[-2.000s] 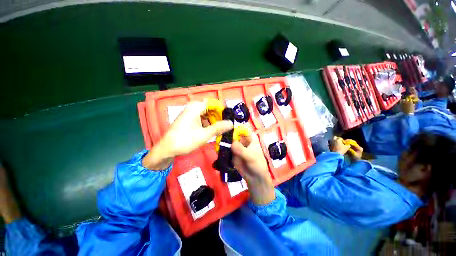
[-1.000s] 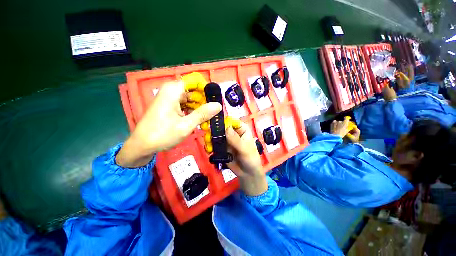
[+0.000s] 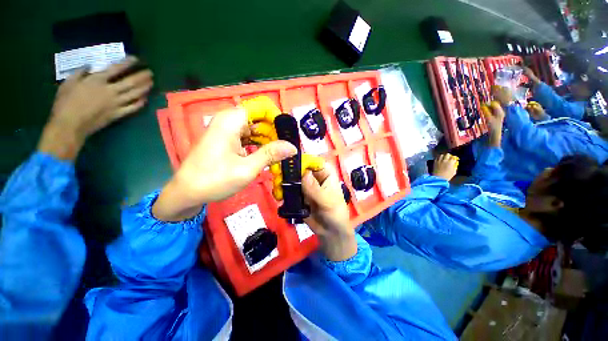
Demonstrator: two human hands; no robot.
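Observation:
A black smartwatch point(image 3: 291, 174) is held upright over the red-orange compartment tray point(image 3: 217, 248), its strap with holes facing me and the buckle at the lower end. My left hand point(image 3: 223, 156), with yellow finger cots, grips its upper part, thumb on the strap. My right hand point(image 3: 328, 203), also with yellow finger cots, holds it from the right side. Closed watches lie on white slips in the pockets: several in the far row, one in the near row point(image 3: 363, 178) and one at the near left point(image 3: 259, 246). Another is partly hidden behind my right hand.
A neighbour's hand point(image 3: 100, 100) rests by a labelled black box point(image 3: 93, 40) at the left. More black boxes point(image 3: 347, 33) stand on the green mat. Clear film point(image 3: 410, 116) lies right of the tray. Other trays point(image 3: 460, 100) and workers in blue are at the right.
A neighbour's arm has come in from the left and reached the black box. My hands still hold the watch, nearly unmoved since a second ago. The right neighbours' hands have moved.

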